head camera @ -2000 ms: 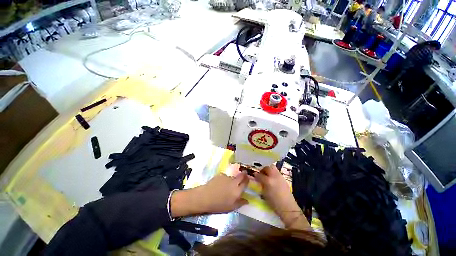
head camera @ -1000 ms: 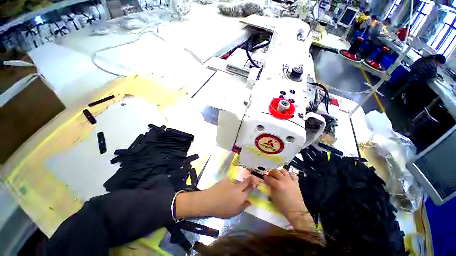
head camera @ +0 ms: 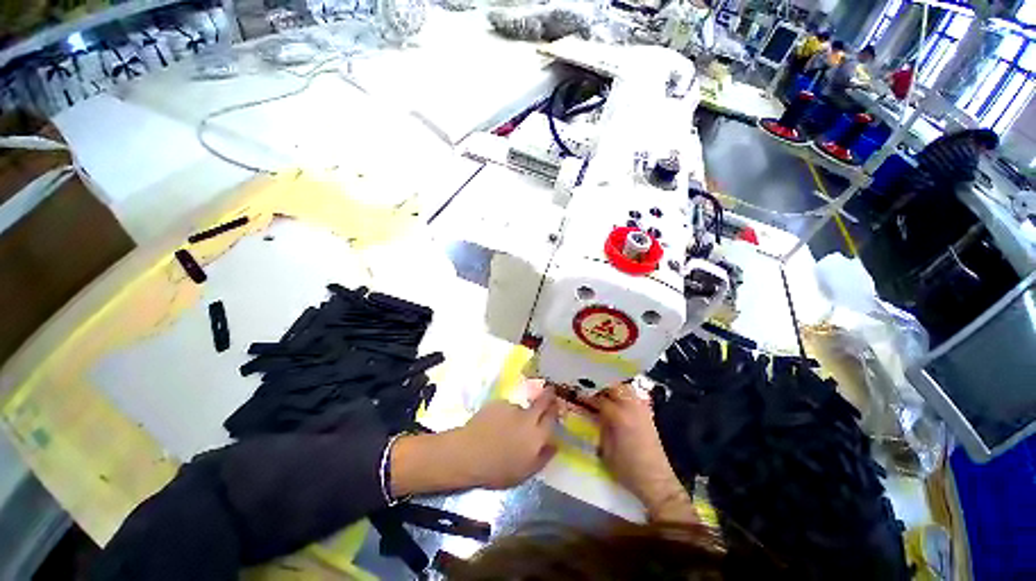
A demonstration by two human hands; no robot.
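A small black strip (head camera: 576,397) lies under the head of the white sewing machine (head camera: 619,289), at the needle. My left hand (head camera: 514,440) holds its left end with the fingertips. My right hand (head camera: 628,437) holds its right end. The fingers and the machine head hide most of the strip and the needle. A tangled heap of black strips (head camera: 778,454) lies right of the machine. A smaller, flatter pile of black strips (head camera: 329,363) lies on the pale board at left.
Three separate black pieces (head camera: 219,326) lie at the board's upper left. Loose black strips (head camera: 445,521) lie on the metal plate near my left forearm. A cardboard box (head camera: 51,250) stands at far left. Clear plastic bags (head camera: 869,340) and a grey screen (head camera: 986,369) are at right. People are behind.
The view shifts slightly with my head. Both hands stay at the needle area, with only small finger movements around the strip.
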